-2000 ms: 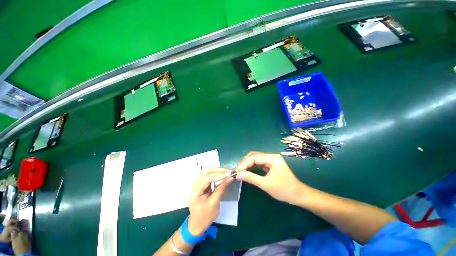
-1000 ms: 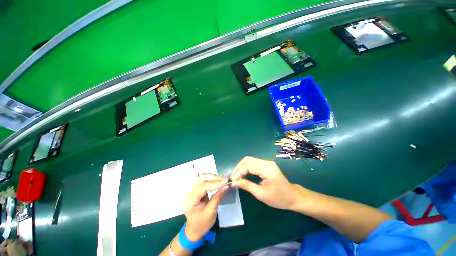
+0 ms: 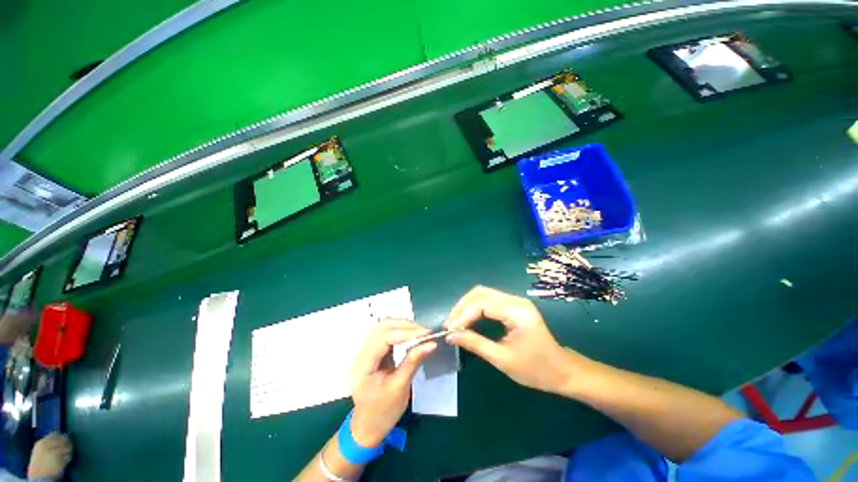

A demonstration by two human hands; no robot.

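My left hand, with a blue wrist strap, and my right hand meet over the right end of a white lined sheet. Between their fingertips they pinch a small thin wired part, pale pinkish with a dark line; the fingers hide its ends. A white paper strip lies under the hands. A loose pile of black and tan wired parts lies in front of the blue bin, which holds small beige bits.
Tablet assemblies lie in a row along the metal rail. A long pale strip, a thin dark tool and a red bin are at left. Another worker's hand shows at the lower left edge.
The part between my fingertips now shows as a longer pale strip. The nearer tablets sit slightly further right in view. The neighbouring worker's hands have moved.
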